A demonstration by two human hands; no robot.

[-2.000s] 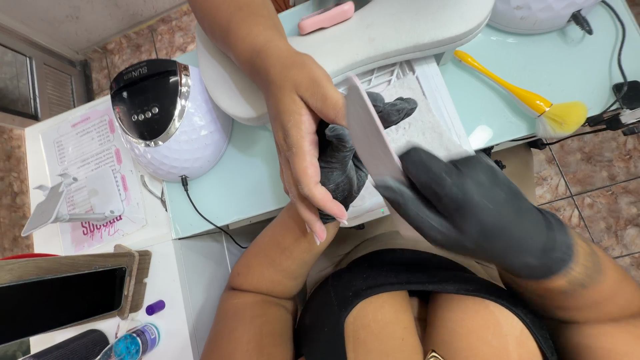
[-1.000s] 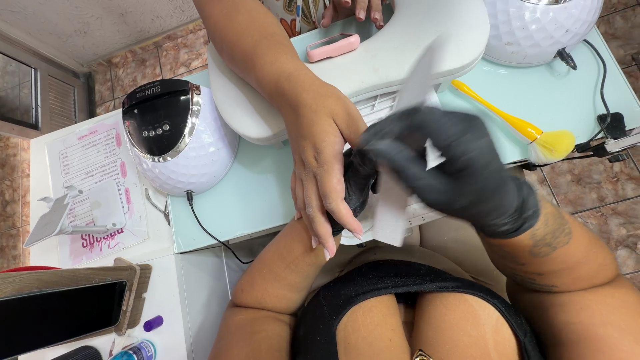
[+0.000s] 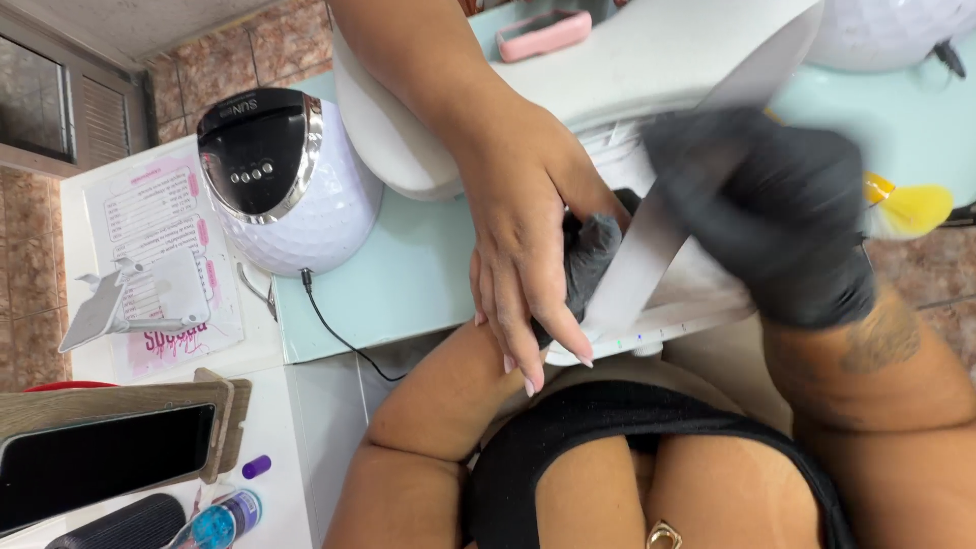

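My right hand point(image 3: 770, 206), in a black glove and blurred, is closed around a long pale nail file point(image 3: 640, 267). The file slants down to the fingertips of another person's hand point(image 3: 526, 198). That hand lies palm down, fingers toward me, with light pink nails. Beneath it my left hand point(image 3: 591, 259), also gloved in black, holds the person's hand; its thumb shows between the person's thumb and index finger, while most of it is hidden.
A white nail lamp point(image 3: 305, 191) with a cable stands at the left; another point(image 3: 892, 34) is at the upper right. A white armrest point(image 3: 404, 145) carries a pink-cased phone point(image 3: 543, 36). A yellow brush point(image 3: 911, 210), a dark phone point(image 3: 107, 461) and a bottle point(image 3: 221, 522) lie around.
The nail file has changed its slant between the frames, moving with my right hand. The other person's thumb, raised toward the file earlier, is lower by one second ago. My left hand stays beneath.
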